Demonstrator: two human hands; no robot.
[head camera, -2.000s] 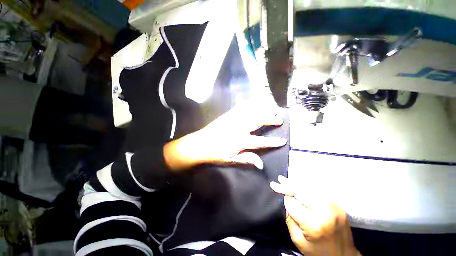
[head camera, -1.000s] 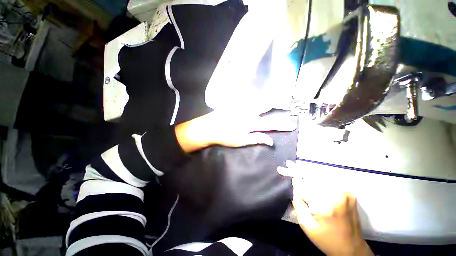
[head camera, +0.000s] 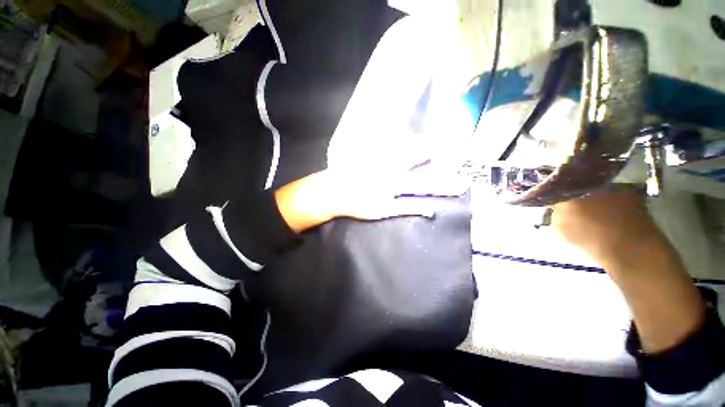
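Observation:
My left hand lies flat on the black garment panel, fingers stretched toward the needle area and partly washed out by glare. The panel's straight right edge runs below the presser foot area. White piping curves along the black cloth at the upper left. My right hand is over the machine bed, right of the needle area. Its fingers are hidden behind the shiny curved metal piece, so its grip does not show.
The white machine head with a teal band fills the upper right. A dark joint line crosses the white machine bed. A white table part shows beyond the cloth at left. The left background is dark and cluttered.
My right hand has left the panel's lower edge and moved up and right over the bed. My left hand stays on the cloth. The curved metal piece has come into view since the earliest frame.

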